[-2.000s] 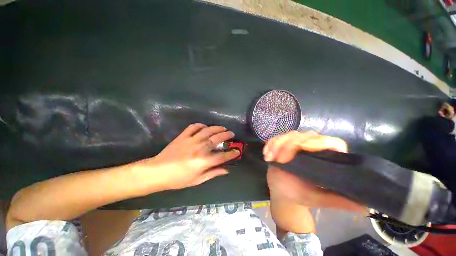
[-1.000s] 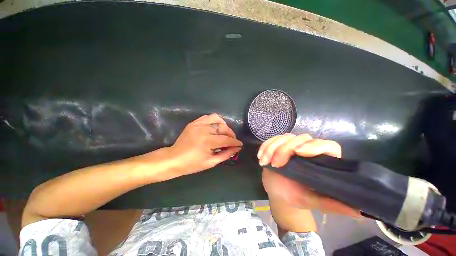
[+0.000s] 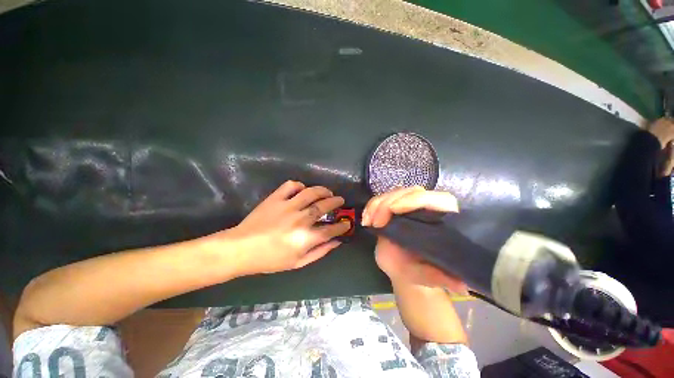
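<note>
A small electronic unit with a red part [image 3: 346,221] lies on the dark green bench, partly covered by fingers. My left hand [image 3: 292,229] rests over it from the left, its fingers on the unit. My right hand [image 3: 410,229] is closed around the thick black electric screwdriver [image 3: 458,255], just right of the unit. The screwdriver's front end is hidden by my right hand; its pale band and ribbed cable collar point to the lower right. The round speckled screw dish [image 3: 403,164] lies just beyond my right hand.
A worn pale edge strip [image 3: 443,37] separates the bench [image 3: 185,88] from the brighter green conveyor [image 3: 532,37]. Another person's hand [image 3: 664,136] and dark sleeve show at the right edge. A round white fan [image 3: 617,289] stands below right, beside something red.
My left hand has shifted down, its fingers spreading and showing more of the red part. My right hand has moved left with the screwdriver, close to the unit. The other person's hand has reappeared.
</note>
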